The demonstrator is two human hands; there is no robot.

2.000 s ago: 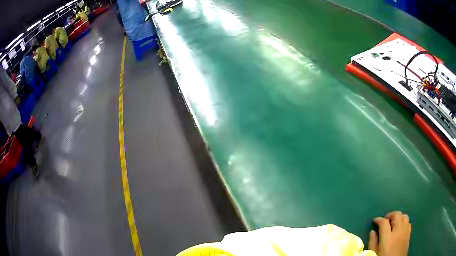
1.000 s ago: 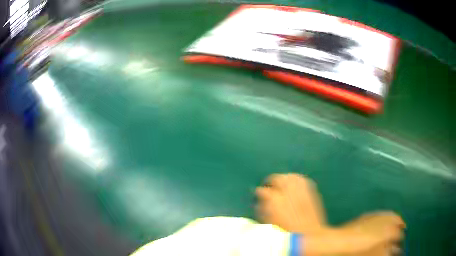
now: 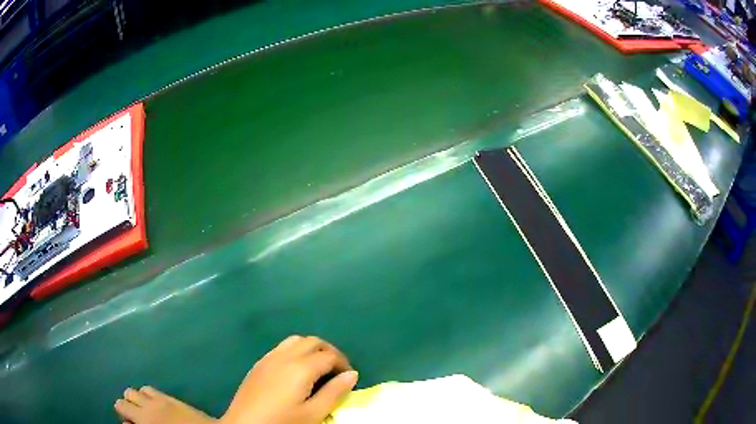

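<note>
My left hand [image 3: 290,377] is at the bottom, left of centre. Its fingers are curled, with a gap to the thumb beside the yellow sleeve, and no object shows in it. My right hand [image 3: 157,407] lies low at the left, partly cut off by the lower edge, fingers slightly apart and empty. The arms appear crossed. A black tape strip sheet [image 3: 547,248] with pale edges lies on the green bench [image 3: 398,290], right of the hands. A white piece [image 3: 617,339] is at its near end.
A white chassis [image 3: 104,166] with board and wires lies on orange-red foam [image 3: 99,258] at the left. Another chassis [image 3: 617,21] is at the top right. Clear film, white and yellow sheets [image 3: 685,110] and a blue bin [image 3: 717,83] are at the right, near the bench edge.
The view has swung right, so the chassis now shows at the left and the tape strip sheet has come into view. Both hands now show lower left in the picture.
</note>
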